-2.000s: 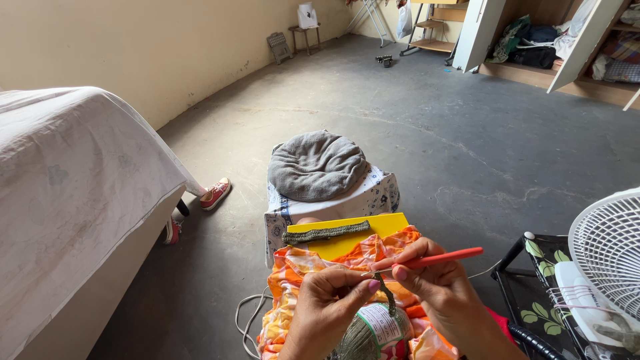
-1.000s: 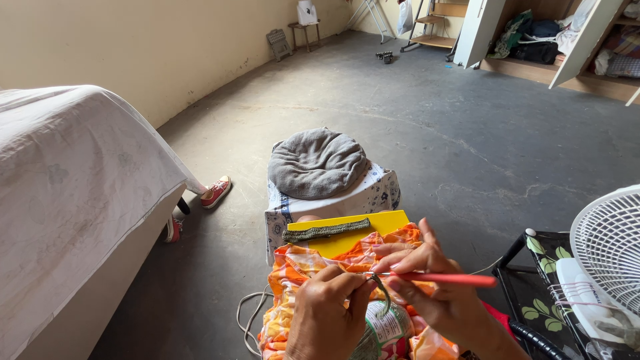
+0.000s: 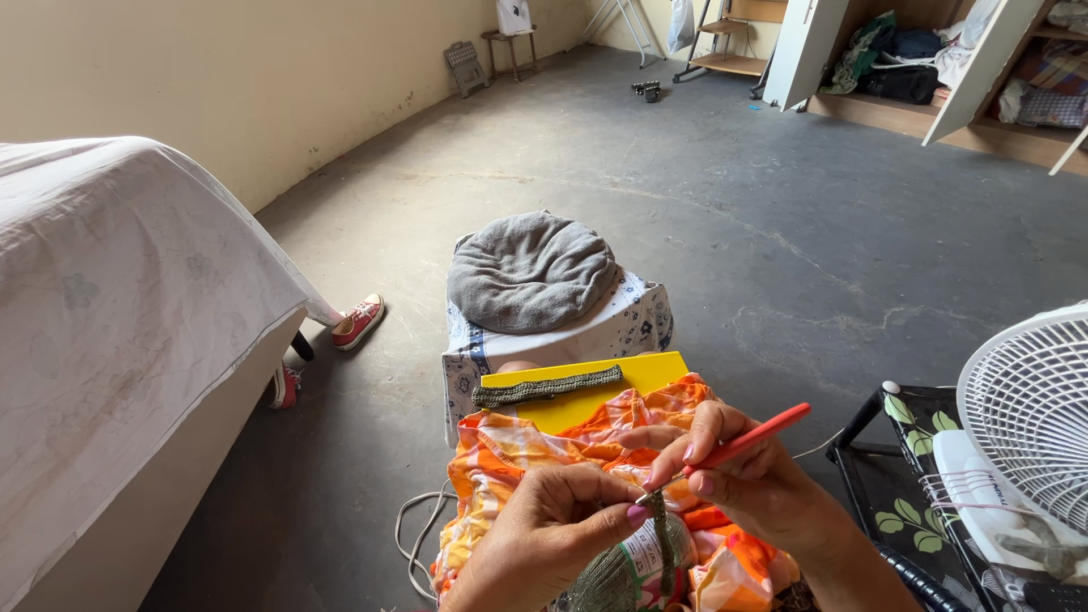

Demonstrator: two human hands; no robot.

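My right hand (image 3: 731, 467) grips a crochet hook with a red handle (image 3: 752, 439), its metal tip pointing down-left at the work. My left hand (image 3: 565, 523) pinches the top of a narrow dark green crocheted strip (image 3: 663, 540), where the hook's tip meets it. The strip hangs in front of a ball of green yarn (image 3: 608, 580) with a paper label, which lies on orange patterned cloth (image 3: 493, 455) over the lap. Beyond the hands, a finished-looking green crocheted band (image 3: 548, 388) rests on a yellow board or folder (image 3: 654, 371).
A round grey cushion (image 3: 531, 272) sits on a cloth-covered seat (image 3: 561, 344) ahead. On the left is a bed or sofa under a white sheet (image 3: 127, 280), with red sneakers (image 3: 359, 322) beside it. A white fan (image 3: 1033, 425) and black stand (image 3: 858, 425) are at right; open cupboards (image 3: 892, 102) stand behind.
My right hand's fingers have shifted on the hook, whose handle now slants up to the right instead of lying nearly level. My left hand still pinches the work.
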